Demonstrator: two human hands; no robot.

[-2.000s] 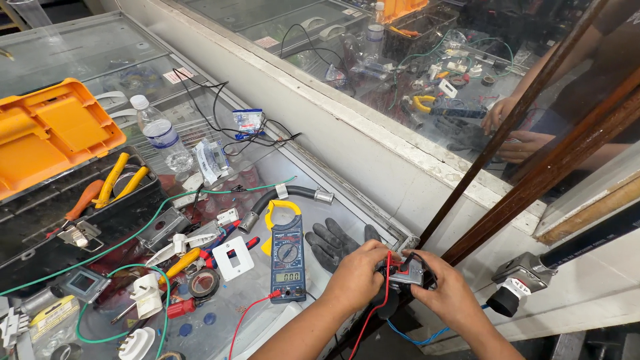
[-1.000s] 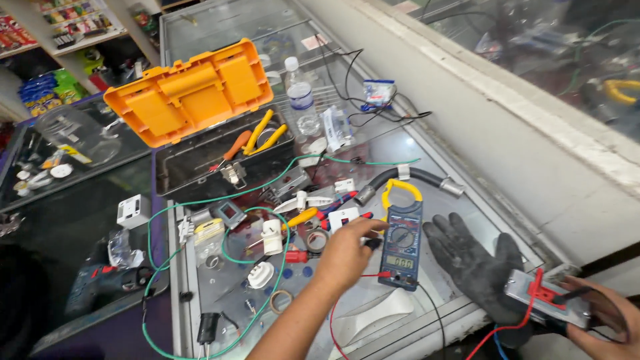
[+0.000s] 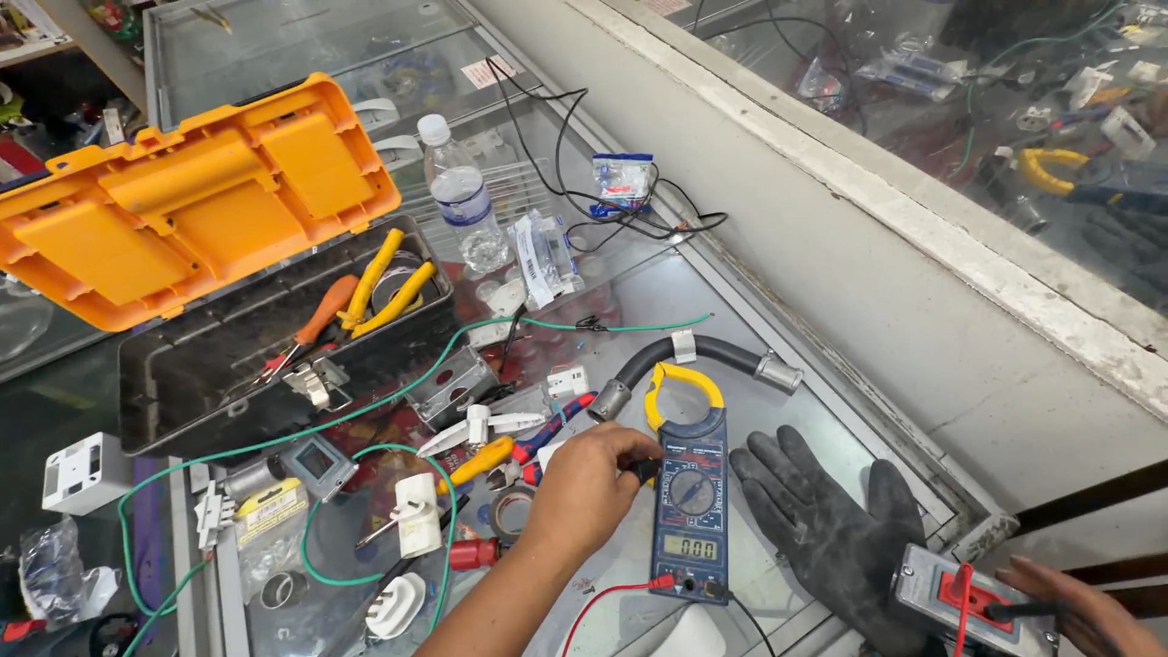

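Note:
My left hand (image 3: 589,488) is left of the clamp meter (image 3: 691,511), its curled fingers closed on a small black object (image 3: 644,469) that they partly hide. The meter has a yellow jaw, and its display reads zero. My right hand (image 3: 1086,607), cut off by the frame's edge, is at a metal outlet box (image 3: 940,593) with a red insert; its fingertips are hidden behind a black probe, so its grip is unclear. A red probe also stands at the insert. Under the box lies a dark grey glove (image 3: 821,525).
An orange-lidded toolbox (image 3: 210,201) stands open at left with pliers and a screwdriver. A water bottle (image 3: 464,205), green wire (image 3: 319,427), black hose (image 3: 698,351), electrical tape (image 3: 513,513) and loose fittings cover the glass counter. A white ledge (image 3: 821,196) borders the right.
Two seconds ago both hands were together at the metal box; my left hand has since moved left, to beside the clamp meter. The view has shifted noticeably.

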